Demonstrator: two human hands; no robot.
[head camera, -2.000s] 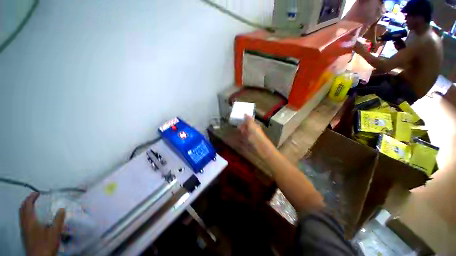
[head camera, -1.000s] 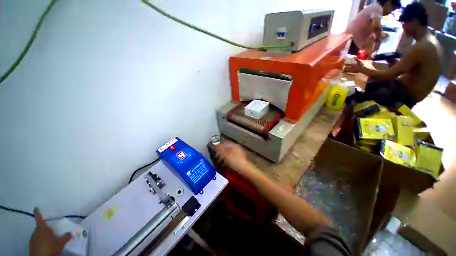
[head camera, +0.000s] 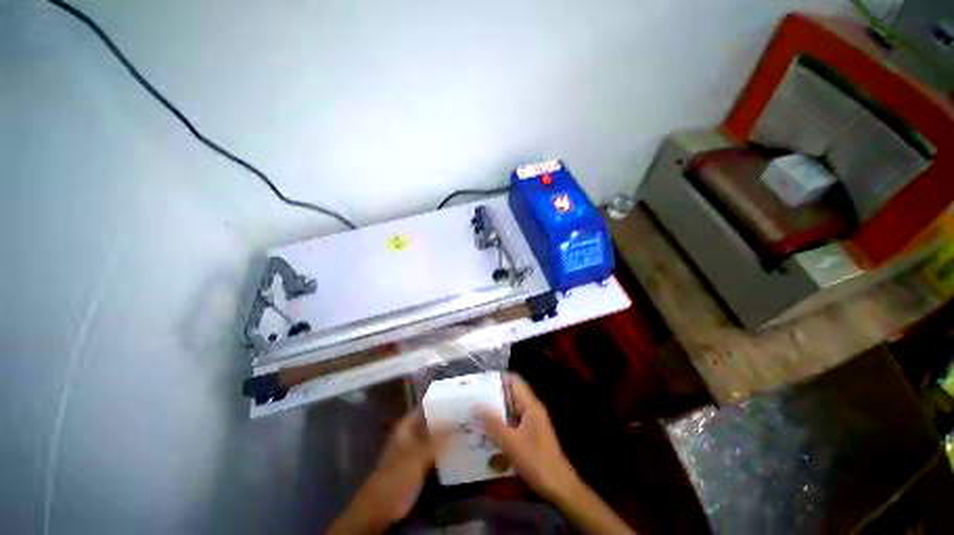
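A small white box is held between both hands just in front of the bar sealer. My left hand grips its left side, and my right hand grips its right side. Clear film spreads from the box's far end over the sealer's front edge and brown strip. The silver sealing bar lies along the board just behind the strip; whether it is raised cannot be told. A gold mark shows near the box's lower right.
The blue control box is at the board's right end. At right, another white box sits on the conveyor of the orange shrink tunnel. A carton with crumpled film is at lower right. A dark cable hangs on the wall.
The view has swung left to the sealer. My right hand has come from near the tunnel to the box at the sealer. Both hands now hold it. The tunnel box remains on the conveyor.
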